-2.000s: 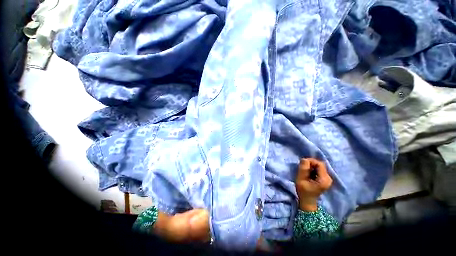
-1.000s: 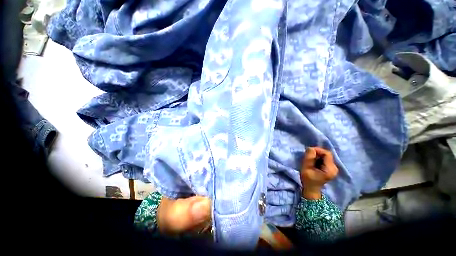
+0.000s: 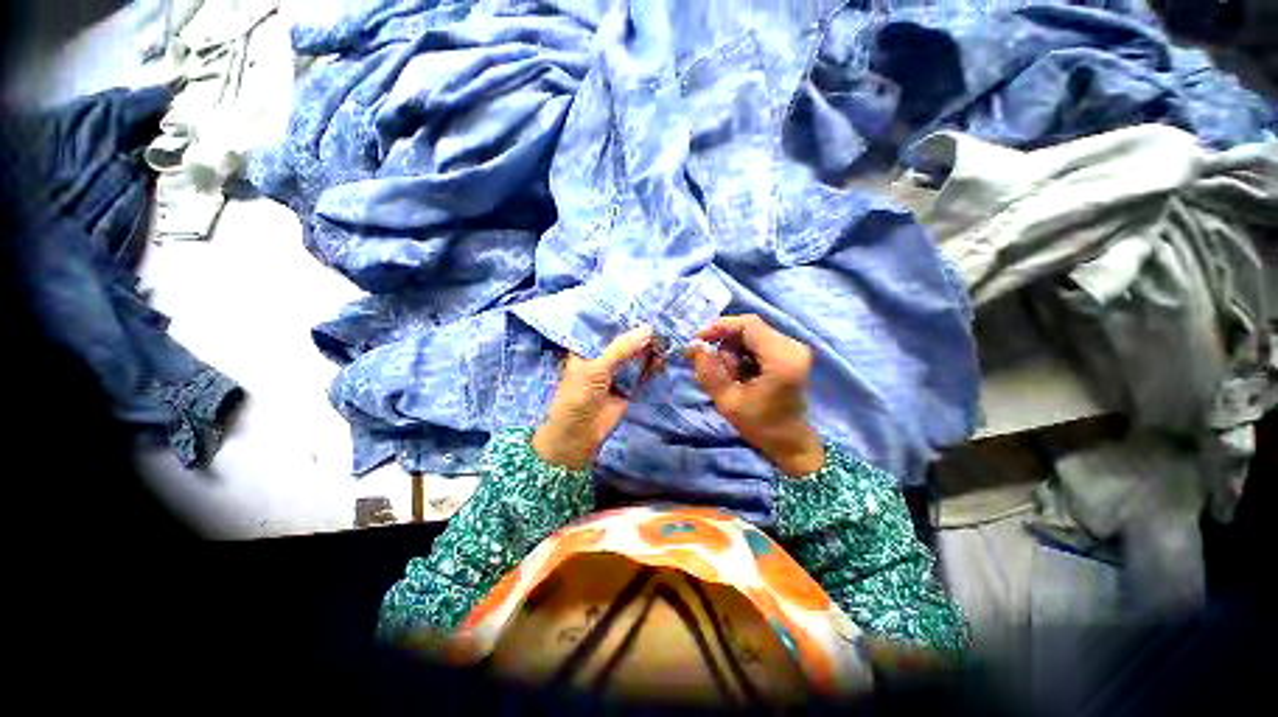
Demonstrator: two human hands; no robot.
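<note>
A pale blue patterned denim shirt lies spread over the table in front of me. My left hand pinches a small stitched part of it, perhaps a collar or cuff end, between thumb and fingers. My right hand is curled close beside it, its fingertips at the same part. A small dark object shows inside the right fist; I cannot tell its shape. Both hands are bare below green patterned sleeves, and the fingertips nearly meet.
More blue denim garments are heaped at the back. Grey-beige garments lie at the right and hang over the table edge. Dark denim lies at the left on the white table. A pale garment is at the far left.
Both hands have moved forward and come together on the shirt. The long shirt section held up close to me is now lower, and the view takes in more of the table and my neck cloth.
</note>
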